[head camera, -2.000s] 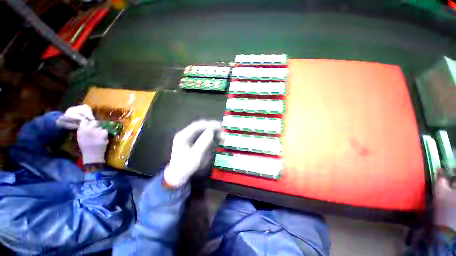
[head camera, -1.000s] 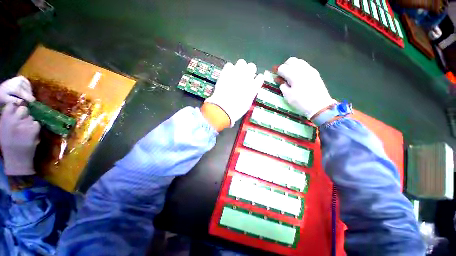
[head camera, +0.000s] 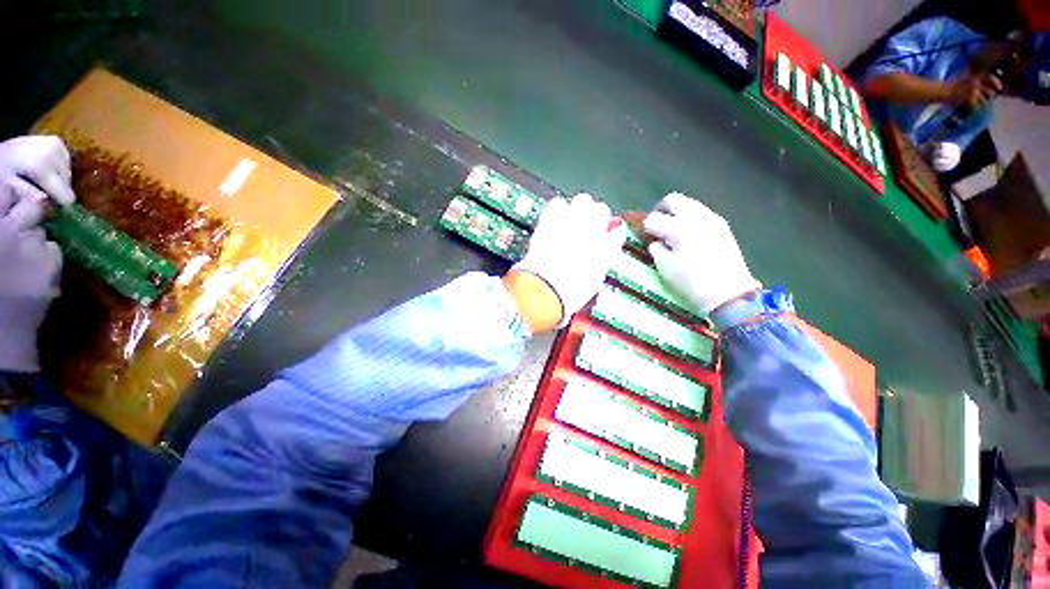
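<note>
My left hand (head camera: 570, 253), in a white glove, is at the left end of the farthest board on the red mat (head camera: 720, 506). My right hand (head camera: 700, 255), gloved with a blue wrist band, is over the same board's right part. Fingers of both hands are bent close together over it. They hide most of it, and whether they grip it cannot be told. Several green boards with pale strips, the nearest one (head camera: 599, 541) pale green, lie in a row on the mat. Two uncovered boards (head camera: 484, 228) lie left of my left hand.
At left, a neighbour's gloved hands hold a green board (head camera: 113, 253) over a shiny amber tray (head camera: 259, 173). A pale green block (head camera: 930, 446) stands right of the mat. Across the bench are another red mat with boards (head camera: 820, 104), a black box (head camera: 712, 40) and a person.
Two seconds ago my left hand was beside the mat's left edge and my right hand at the far right. Both are now together at the row's far end. The view has turned and shifted.
</note>
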